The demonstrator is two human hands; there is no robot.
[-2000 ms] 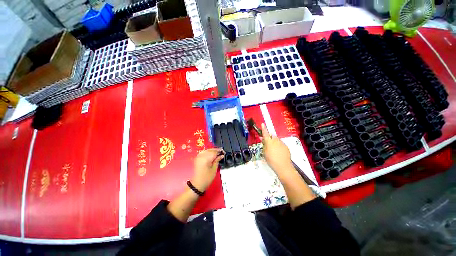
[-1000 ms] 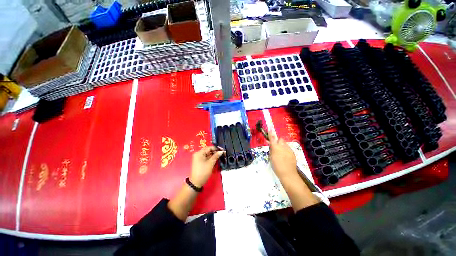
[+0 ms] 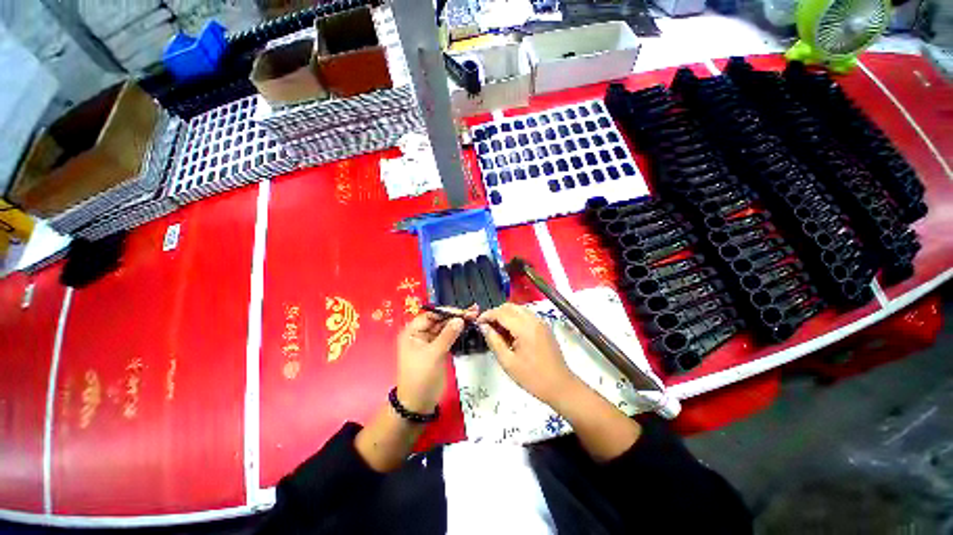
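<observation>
Several black tubular parts (image 3: 470,282) lie side by side in the blue parts bin (image 3: 429,249), their near ends partly hidden by my hands. My left hand (image 3: 426,350) pinches a small thin dark piece at the tubes' near ends. My right hand (image 3: 526,350) meets it there, its fingertips at a tiny fitting that is barely visible. The hammer (image 3: 585,326) lies slanted right of the bin, its dark head near the bin and its long handle towards the bench edge. The white floral work cloth (image 3: 502,402) is under my hands.
The white parts tray (image 3: 564,201) with small black caps is beyond the bin, beside the grey post (image 3: 431,105). Long rows of black tubes fill the right. A dark bundle (image 3: 92,259) is at left. Stacked trays (image 3: 225,146) and cardboard boxes (image 3: 89,146) stand back left.
My right hand has let go of the hammer, which now lies on the cloth, and has moved left to my left hand. The camera view has shifted slightly.
</observation>
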